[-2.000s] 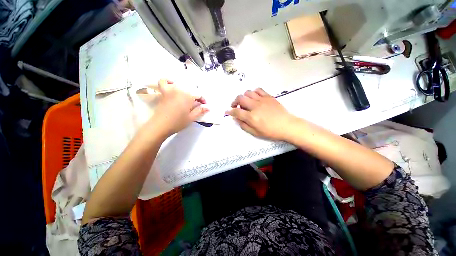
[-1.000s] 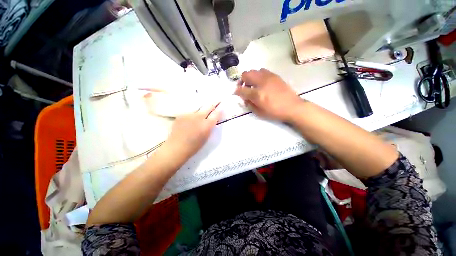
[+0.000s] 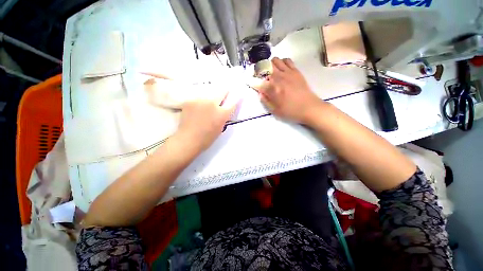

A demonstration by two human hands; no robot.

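Observation:
Pale, overexposed fabric (image 3: 159, 95) lies on the white table and runs toward the needle area of the sewing machine (image 3: 302, 18). My left hand (image 3: 204, 119) lies flat on the fabric, left of and below the needle, fingers spread. My right hand (image 3: 286, 92) is right of the needle beside the round yellowish knob (image 3: 263, 67), fingertips close together at the fabric's right edge. Glare hides the fabric edge there, so I cannot tell whether the right fingers grip it. A larger pale panel (image 3: 106, 132) lies flat at the left.
A tan card (image 3: 343, 45), a black-handled tool (image 3: 384, 108) and dark red snips (image 3: 400, 83) lie under the machine arm. Scissors (image 3: 459, 106) lie at the far right. An orange basket (image 3: 39, 137) with beige cloth (image 3: 47, 180) and a white paper (image 3: 63, 212) stands left.
Both hands came up toward the needle from lower on the table, the right one reaching beside the knob. The view has shifted, so the table appears further left.

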